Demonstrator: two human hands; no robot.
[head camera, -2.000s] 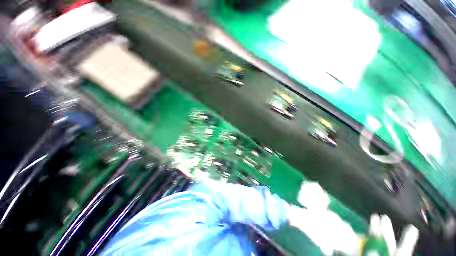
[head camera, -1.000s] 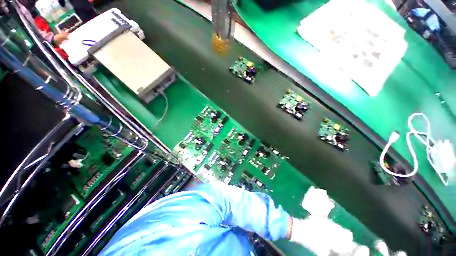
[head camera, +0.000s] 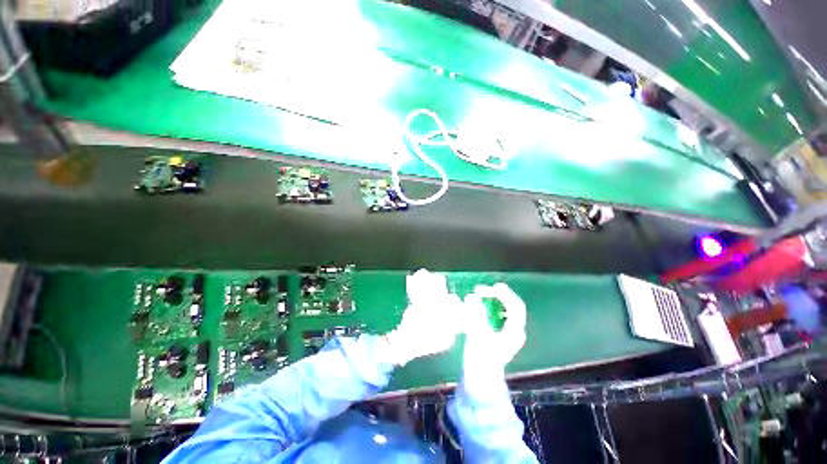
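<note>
My left hand (head camera: 428, 317) and my right hand (head camera: 494, 333), both in white gloves, are close together or touching over the green mat (head camera: 562, 313). A white lump at the top of my left hand merges with the glove; I cannot tell if it is cloth or fingers. My right hand's thumb and fingers curve around a small green patch, which may be a small piece or the mat showing through. Glare hides what the fingers hold. Green circuit boards (head camera: 254, 304) lie in rows on the mat to the left of my hands.
Beyond the mat runs a dark belt (head camera: 236, 231) with spaced boards (head camera: 305, 185). A white cable (head camera: 426, 186) hangs over its far edge. White paper (head camera: 299, 54) lies on the far bench. A white slotted piece (head camera: 655, 311) lies at right. Racks (head camera: 562, 430) line the near edge.
The view has swung right and straightened. Both hands now show near the centre, close together; a second ago they were at the bottom right edge. The grey-and-white box has mostly left the view.
</note>
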